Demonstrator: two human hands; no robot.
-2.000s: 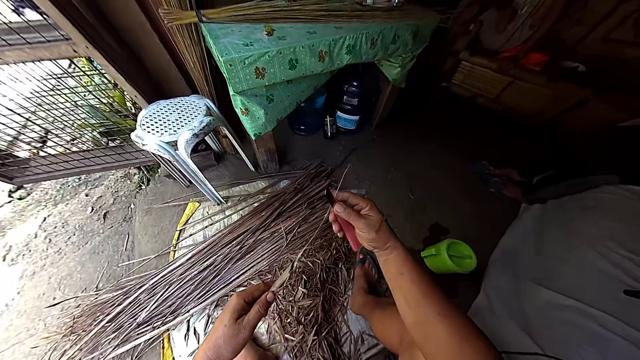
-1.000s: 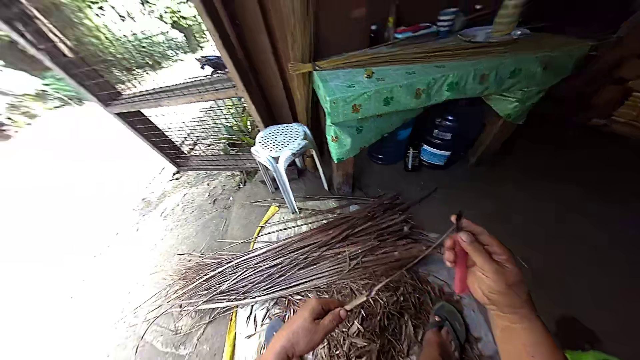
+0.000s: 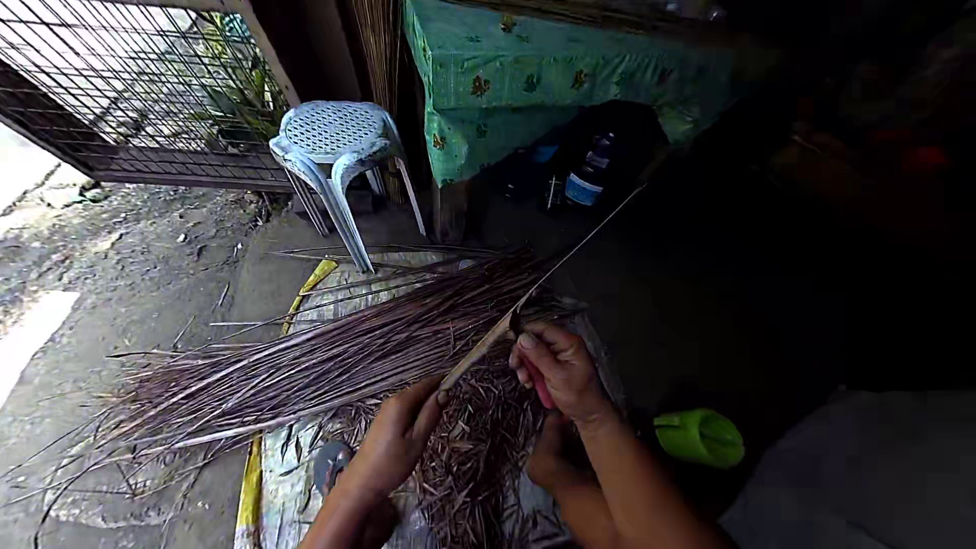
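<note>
My left hand [image 3: 404, 427] grips the near end of a long, thin palm leaf strip [image 3: 482, 347], which slants up and away to the right. My right hand [image 3: 555, 366] is shut on a red-handled knife [image 3: 540, 383]; its dark blade touches the strip partway along. Under and beyond my hands, a bundle of long dry leaf strips [image 3: 328, 358] lies across a pale sack [image 3: 286, 465]. Below my hands is a heap of brown leaf shavings [image 3: 473, 457].
A white plastic stool [image 3: 335, 130] stands beyond the bundle. Behind it are a table with a green cloth [image 3: 518, 84], a large blue bottle [image 3: 591, 171] beneath, and a wire mesh gate [image 3: 152, 91]. A green plastic pail [image 3: 700, 438] lies right of my right arm.
The blade now meets the strip nearer my left hand; one second ago my hands were farther apart. The view has swung noticeably between frames.
</note>
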